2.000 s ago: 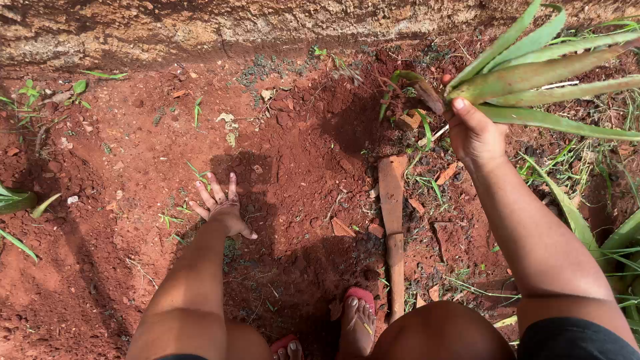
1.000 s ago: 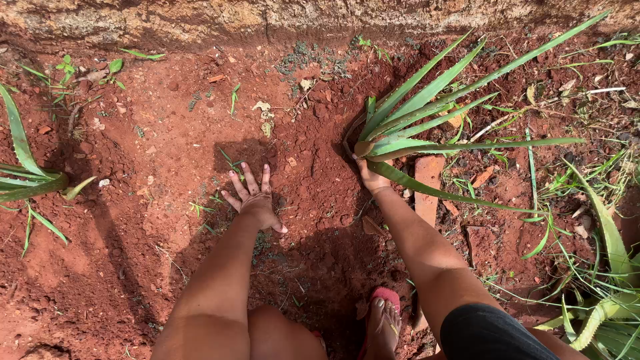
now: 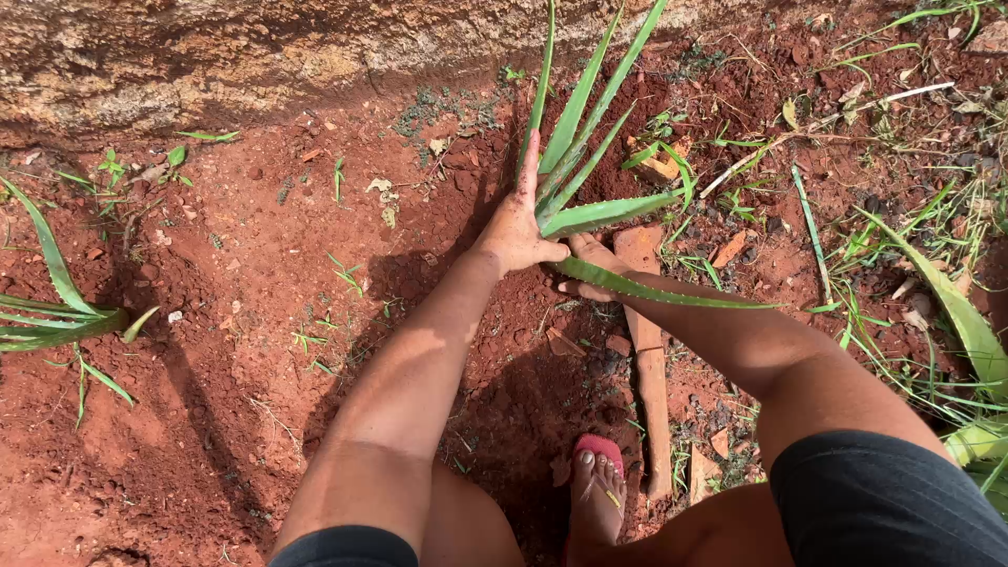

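An aloe plant with spiny green leaves stands in the red soil, its leaves fanning up and to the right. My left hand is at the left side of its base, one finger stretched up along the leaves and the thumb pointing right. My right hand is low at the base on the right, partly behind a long leaf, its fingers near the soil. The hands and leaves hide the plant's root end. Whether either hand grips the plant cannot be told.
A flat wooden-looking tool lies just right of the plant. Another aloe grows at the left, and larger aloe leaves are at the right. A rough earthen wall runs along the top. My sandalled foot is below.
My left hand has left the bare soil and come to the aloe's base. The aloe, held up in my right hand two seconds ago, is now down at the soil.
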